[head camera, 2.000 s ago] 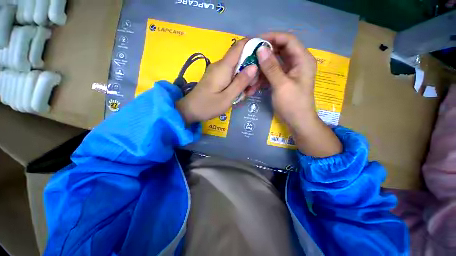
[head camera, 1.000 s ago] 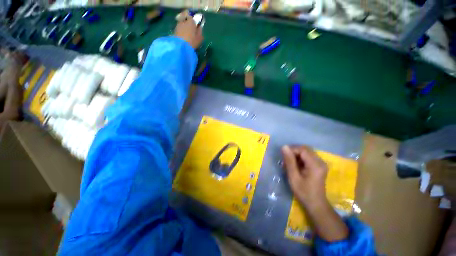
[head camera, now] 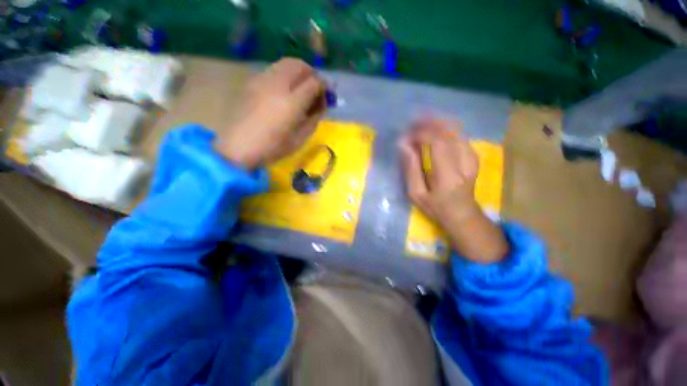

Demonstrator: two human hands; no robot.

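Note:
My left hand (head camera: 275, 113) is over the upper left of the grey-and-yellow printed carton sheet (head camera: 377, 196), with its fingers closed. A small dark blue piece (head camera: 330, 98), which looks like a battery end, shows at its fingertips; the rest of it is hidden by the hand. My right hand (head camera: 443, 170) is over the right part of the sheet. Its fingers are bent, with a gap where yellow print shows, and nothing is seen in it. Both hands are blurred.
White housings (head camera: 94, 170) are piled at the left. The green conveyor belt (head camera: 467, 49) runs along the far side with several blue batteries (head camera: 390, 57) on it. A grey metal bracket (head camera: 625, 94) and white scraps (head camera: 627, 179) are at the right. A pink sleeve (head camera: 667, 264) shows at the right edge.
My left hand has come back from the belt to the carton sheet, now with a blue piece at its fingertips. The white housing held two seconds ago is gone from my hands. The view has tilted down.

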